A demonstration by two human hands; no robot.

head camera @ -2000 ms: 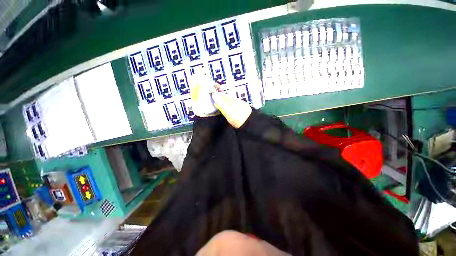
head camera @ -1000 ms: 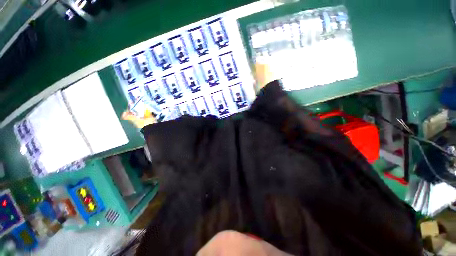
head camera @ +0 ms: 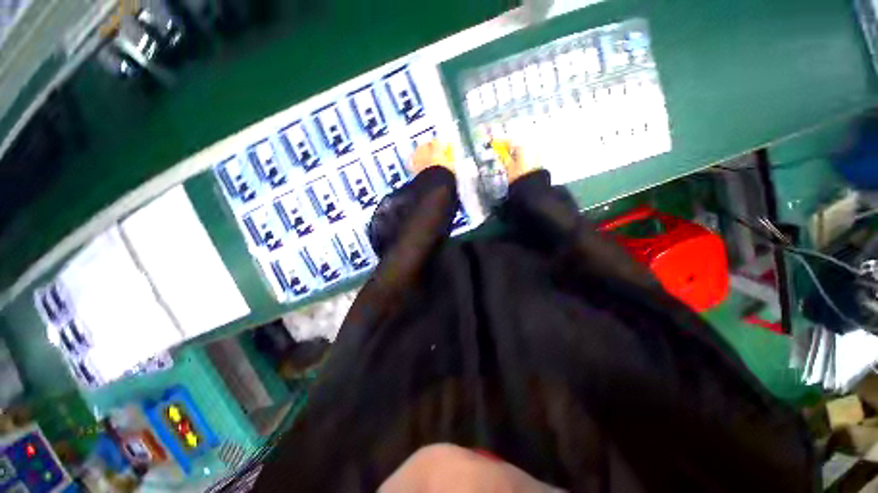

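A white-edged panel sheet [head camera: 326,200] with rows of blue-black panels lies on the green bench in front of me. A clear parts tray [head camera: 606,116] with rows of whitish parts lies to its right. My left hand [head camera: 433,154] is over the sheet's right part, small and blurred, with its sleeve covering some panels. My right hand [head camera: 509,158], with a yellow fingertip, is at the tray's left edge. Whether either hand holds a part cannot be made out.
White cover sheets [head camera: 188,252] lie at the bench's left, with panels showing at their far left edge. A pale rail [head camera: 197,166] runs behind the panel sheet. A red stool [head camera: 685,262], a whitish crumpled heap [head camera: 322,318] and a blue-framed arrow panel [head camera: 181,427] are below the bench.
My left hand has moved right from the sheet's lower left corner to its right part. My right hand stays by the tray's left edge. The camera view has shifted slightly.
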